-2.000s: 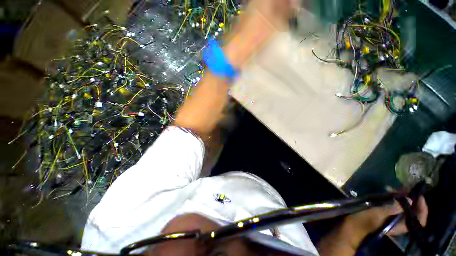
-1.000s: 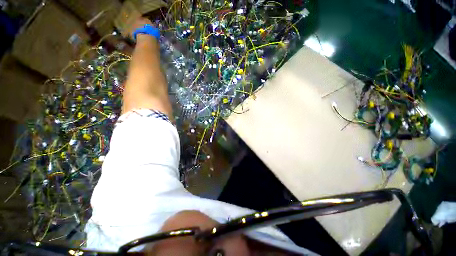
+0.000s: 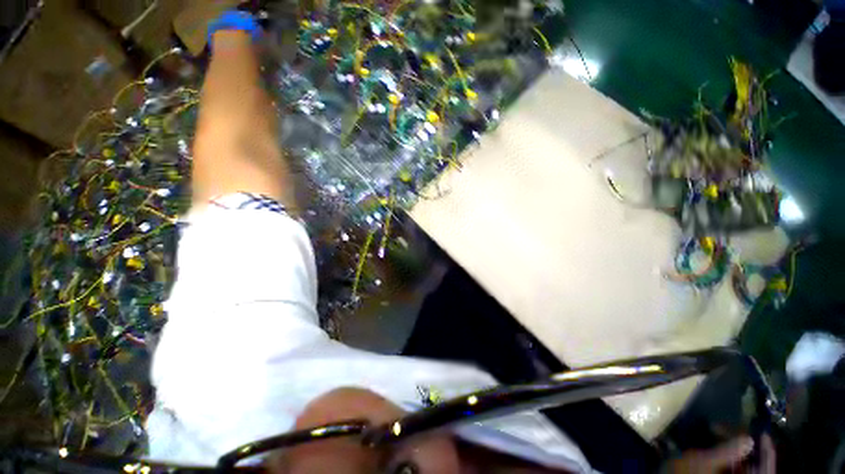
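My left arm reaches up and away over the wire-filled heaps, with a blue wristband [image 3: 235, 22] near the top edge. The hand beyond the band is blurred and cut off, so its grip is hidden. My right hand [image 3: 718, 455] is small at the bottom right, cut off by the lower edge and partly behind the glasses frame; its grip is unclear. A large pile of wired boards [image 3: 111, 250] lies left of my arm, and another heap [image 3: 398, 88] lies right of it. A smaller group of ring circuit boards [image 3: 701, 261] lies on the right of the cream work board [image 3: 519, 213].
A green mat [image 3: 667, 46] lies behind and right of the work board. Cardboard boxes [image 3: 69, 69] are at the upper left. A crumpled white tissue or cloth [image 3: 815, 355] is at the right. The dark glasses frame [image 3: 611, 373] crosses the lower view.
My left arm has swung from over the work board to the upper left, past the heaps. My right hand left the view and shows again at the lower edge. The camera view has shifted.
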